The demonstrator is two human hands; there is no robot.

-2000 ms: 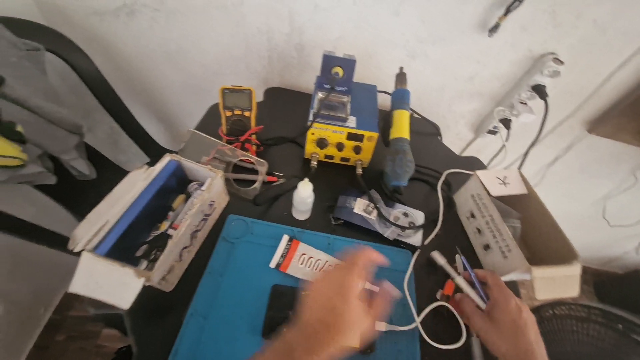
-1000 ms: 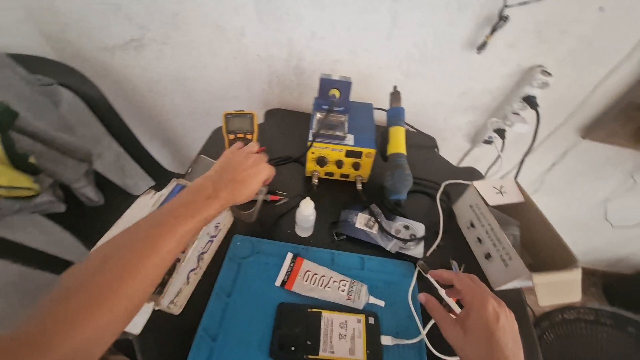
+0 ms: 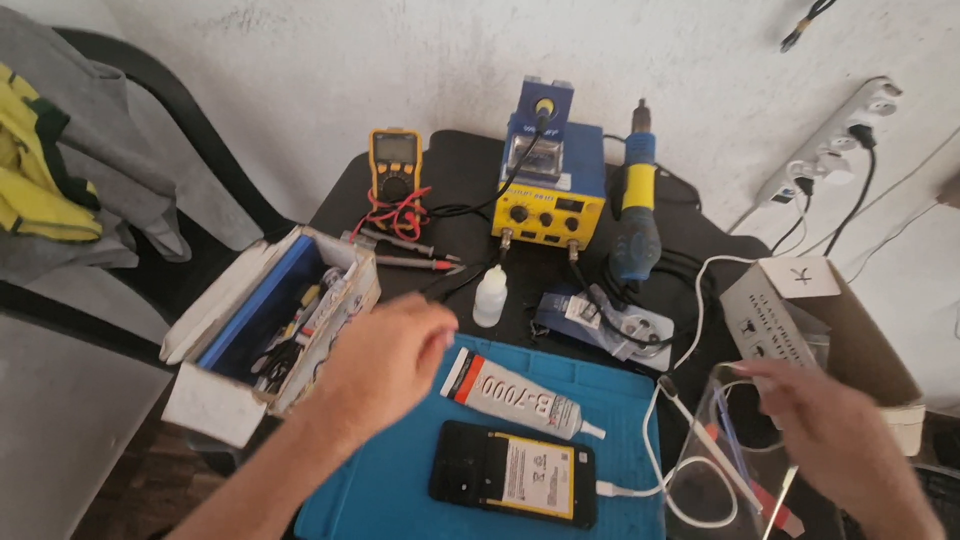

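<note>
My left hand [image 3: 397, 356] is curled above the left part of the blue work mat [image 3: 367, 480], with nothing visible in it. On the mat lies a B-7000 glue tube [image 3: 517, 397]. Below it is an opened phone [image 3: 517, 472], its battery exposed and a white cable [image 3: 626, 491] at its right end. My right hand [image 3: 825, 427] pinches the top edge of a clear plastic case or cover [image 3: 701, 431], tilted at the mat's right side. Through it show a white stick-like tool [image 3: 709, 442], blue tweezers [image 3: 731, 435] and a red-ended tool [image 3: 776, 510].
Behind the mat stand a white dropper bottle [image 3: 490, 298], a yellow multimeter [image 3: 395, 172], a soldering station [image 3: 551, 202] and a hot-air handpiece [image 3: 639, 195]. An open tool box [image 3: 244, 382] is at left, a cardboard box [image 3: 862, 322] at right. Cables cross the table.
My left hand has come back from beside the multimeter to above the mat. The clear case, earlier near the multimeter, is now at the right under my right hand, which no longer holds the white tool.
</note>
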